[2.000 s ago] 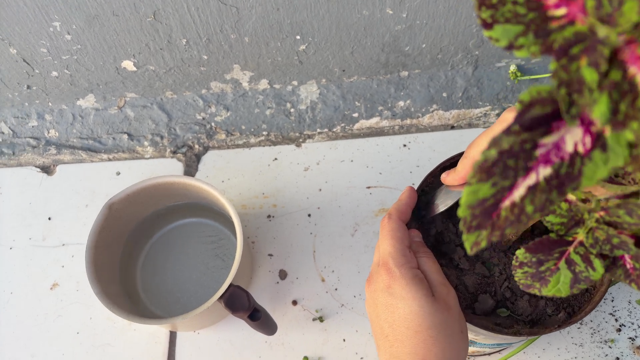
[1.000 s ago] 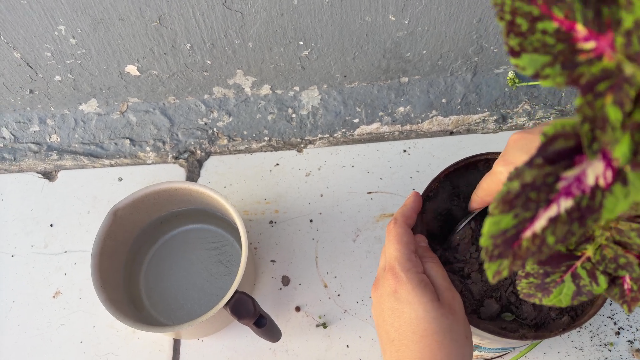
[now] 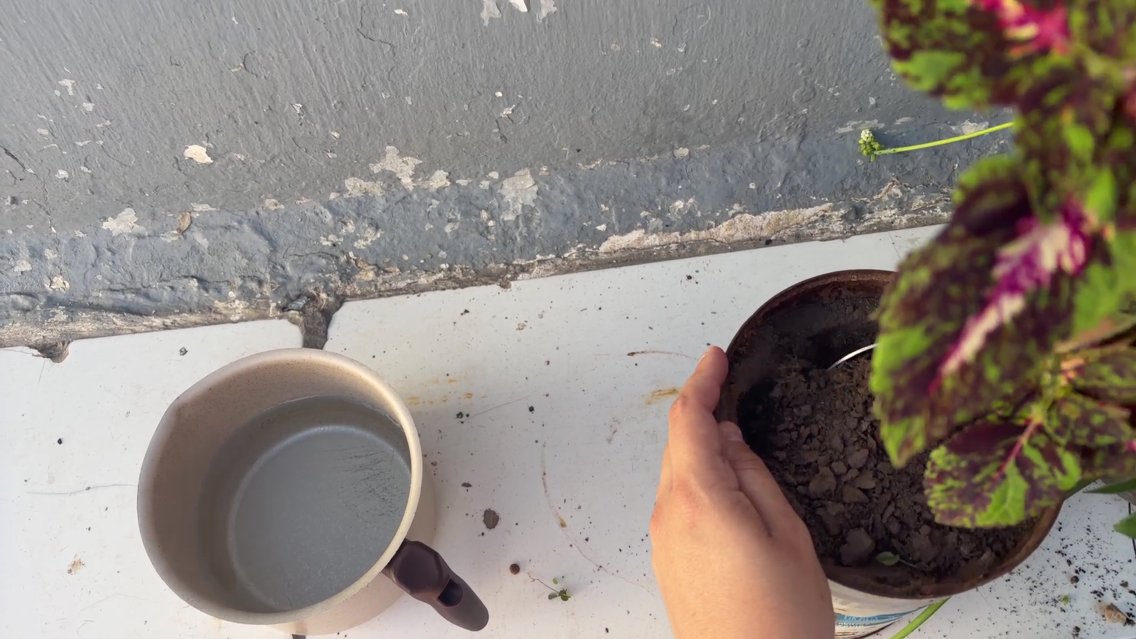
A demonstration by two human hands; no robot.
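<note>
Dark crumbly soil [image 3: 843, 470] fills a round tin pot [image 3: 781, 297] with a rusty rim at the right. My left hand [image 3: 732, 524] rests against the pot's left side, its fingers along the rim. The thin bright edge of a metal utensil [image 3: 854, 356] shows at the soil's back, partly behind the leaves. A coleus plant [image 3: 1003, 311] with purple, green and pink leaves covers the pot's right part. My right hand is not visible. To the left stands a beige saucepan [image 3: 280, 497] with a dark handle, holding clear water.
A gray wall [image 3: 532, 115] with peeling paint runs along the back. White tiles [image 3: 532, 373] bear scattered soil crumbs and a small sprig [image 3: 557, 593]. A thin green stem with a flower bud [image 3: 870, 144] reaches out before the wall.
My right hand, earlier in the pot with the metal utensil, is now out of sight. My left hand stays at the pot's left side.
</note>
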